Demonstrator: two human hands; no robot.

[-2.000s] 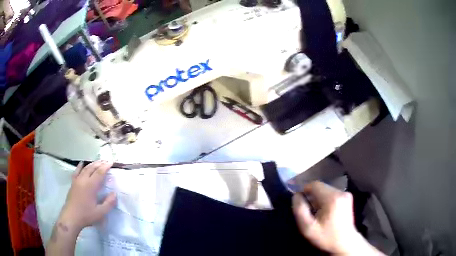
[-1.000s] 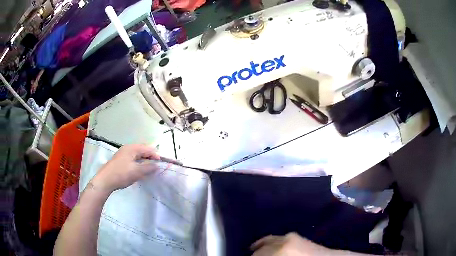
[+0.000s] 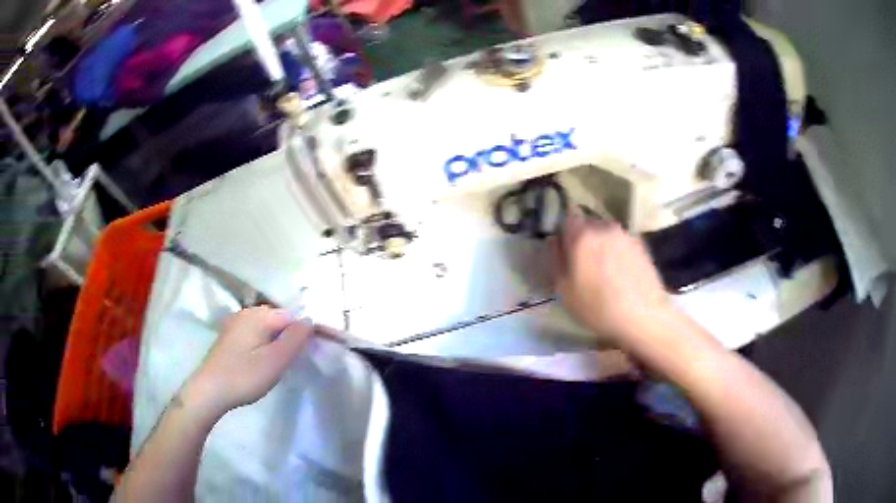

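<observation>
The dark garment panel [image 3: 531, 432] lies along the front of the machine table and hangs towards my lap. The white pattern template [image 3: 285, 442] lies to its left, with its right edge bent up beside the dark cloth. My left hand [image 3: 251, 354] pinches the template's upper edge between thumb and fingers. My right hand [image 3: 604, 270] is under the machine arm, just right of the black shears [image 3: 531, 207], fingers pointing down to the table. It covers the spot where the red and black snips lay; whether it holds them is hidden and blurred.
The white protex sewing machine [image 3: 511, 118] stands behind the work, its needle area [image 3: 388, 238] beyond my left hand. An orange basket [image 3: 103, 334] is at the left. A flat black rectangle [image 3: 707, 241] lies right of my right hand. Coloured cloth piles lie behind.
My right hand has moved from the dark panel up and forward to beside the shears. My left hand has stayed on the template's edge. The dark panel now lies against the template, no longer lifted.
</observation>
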